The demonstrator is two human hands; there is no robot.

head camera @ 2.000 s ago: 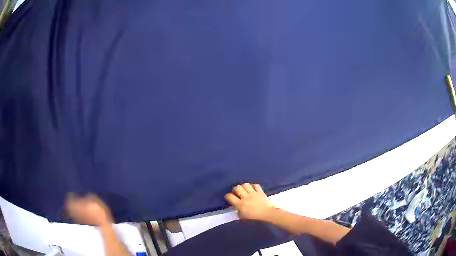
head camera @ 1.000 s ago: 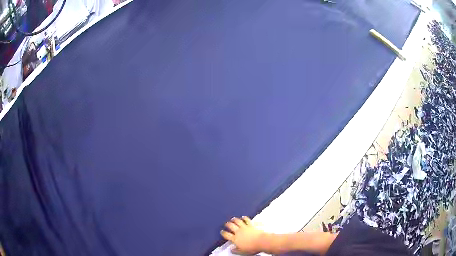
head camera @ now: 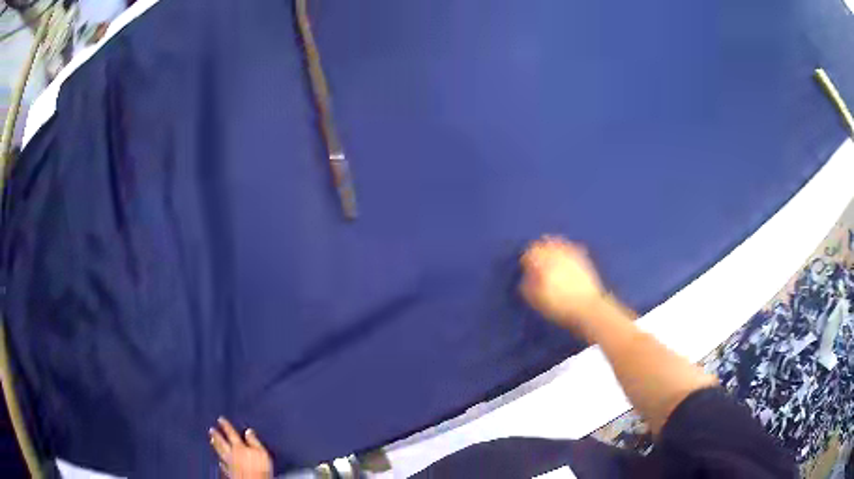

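Note:
The navy fabric ply [head camera: 449, 168] covers most of the view, with long folds at the left and a diagonal crease near the front. My left hand [head camera: 242, 457] rests at its near edge, fingers apart, cut off by the bottom of the picture. My right hand [head camera: 562, 285] is on or just above the cloth at centre right, blurred, with its fingers curled; whether it pinches the cloth cannot be seen. A narrow dark brownish strip [head camera: 323, 112] lies on the cloth, running in from the top edge.
The white table edge [head camera: 749, 267] curves along the near right side. A yellow bar [head camera: 833, 98] lies at the far right. A long tan-yellow pole [head camera: 11, 374] runs down the left rim. Dark and white fabric scraps [head camera: 796, 337] are heaped on the floor at right.
The view has swung right and back left. My right hand has moved from the cloth's near edge further in over it. My left hand is back in view. The dark strip now shows on the cloth.

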